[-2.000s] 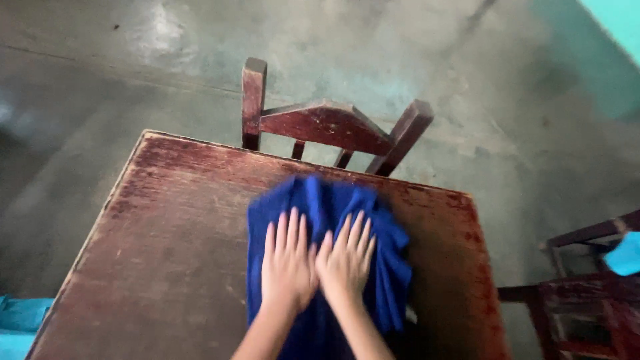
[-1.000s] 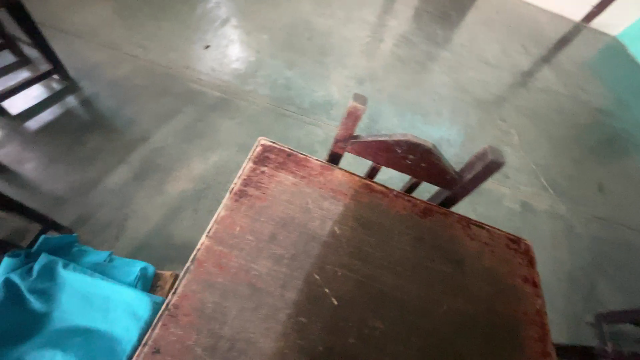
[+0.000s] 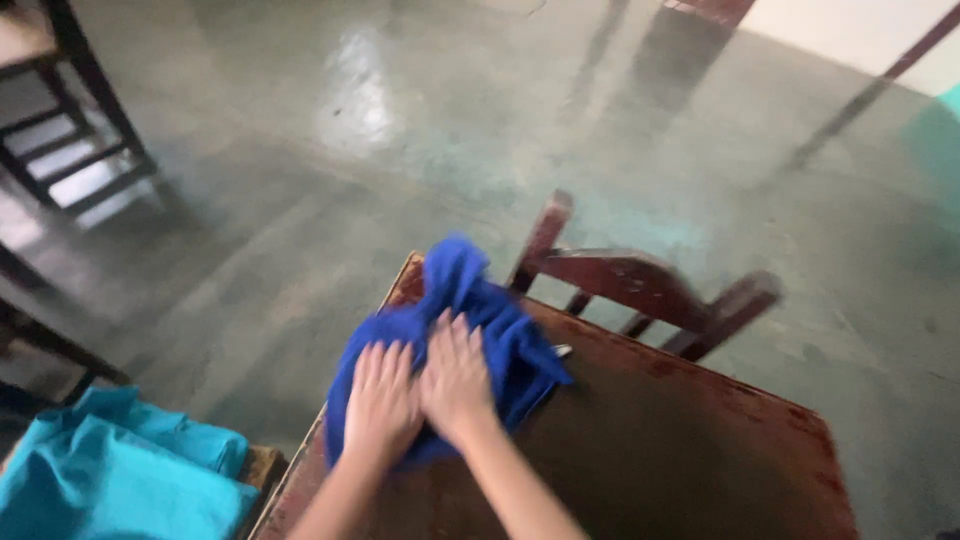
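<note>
A crumpled blue cloth (image 3: 510, 337) lies on the worn, dark red wooden table (image 3: 660, 435), at its far left corner. Both hands press flat on it, side by side and with the thumbs close together. My left hand (image 3: 381, 401) rests on the cloth's left part, fingers lightly spread. Just to its right, my right hand (image 3: 459, 379) lies palm down on the cloth's middle. Neither hand has its fingers closed around the cloth. A small pale tag-like piece (image 3: 562, 350) shows at the cloth's right edge.
A dark red wooden chair (image 3: 630, 281) stands against the table's far edge. Turquoise fabric (image 3: 127, 472) lies on a wooden surface at the lower left. More dark wooden furniture (image 3: 90, 127) stands at the upper left on the smooth floor.
The blue cloth and both hands were near the middle of the table two seconds ago, out of view one second ago, and are now at its far left corner. The view has shifted left.
</note>
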